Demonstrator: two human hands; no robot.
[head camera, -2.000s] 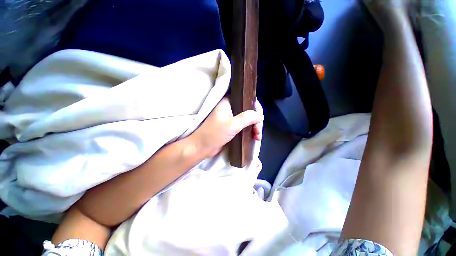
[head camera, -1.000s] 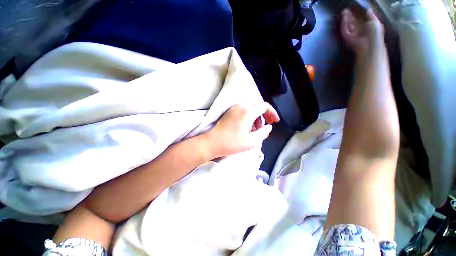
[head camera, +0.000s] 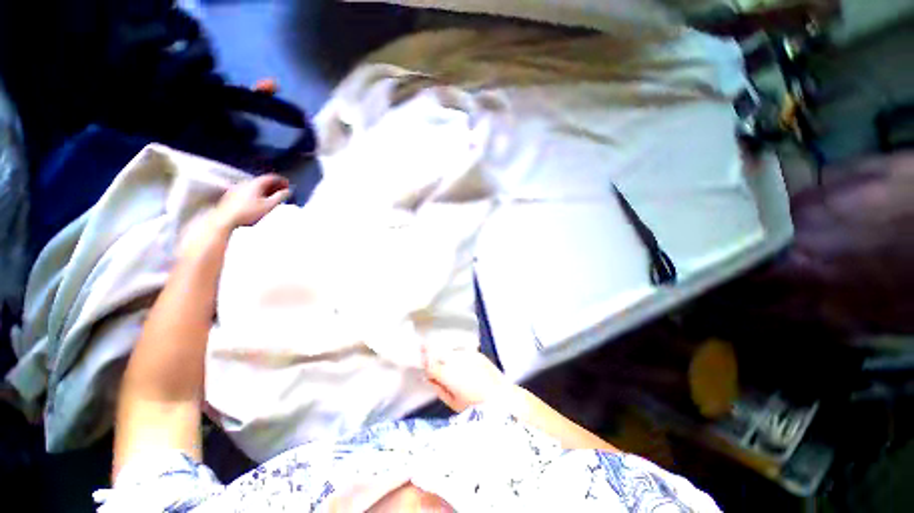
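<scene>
Cream fabric (head camera: 341, 261) lies in a loose heap across my lap and the pale table. My left hand (head camera: 256, 198) rests on its upper left part, with the fingers curled at a cloth edge; whether they pinch it is unclear. My right hand (head camera: 448, 376) is at the lower edge of the cloth, close to my body, with the fingertips against the fabric and partly hidden in bright glare. Black shears (head camera: 647, 240) lie on cream cloth to the right, handles toward the table edge.
The table edge (head camera: 641, 306) runs diagonally at the right. Dark blue cloth (head camera: 80, 180) and black items with a strap (head camera: 266, 110) are at the upper left. A small orange thing (head camera: 266, 86) lies near them. Cluttered metal parts (head camera: 782, 95) are at the upper right.
The view has swung right, showing the table and shears. My right hand has come back from far forward to near my body. The wooden bar held by my left hand earlier is out of view.
</scene>
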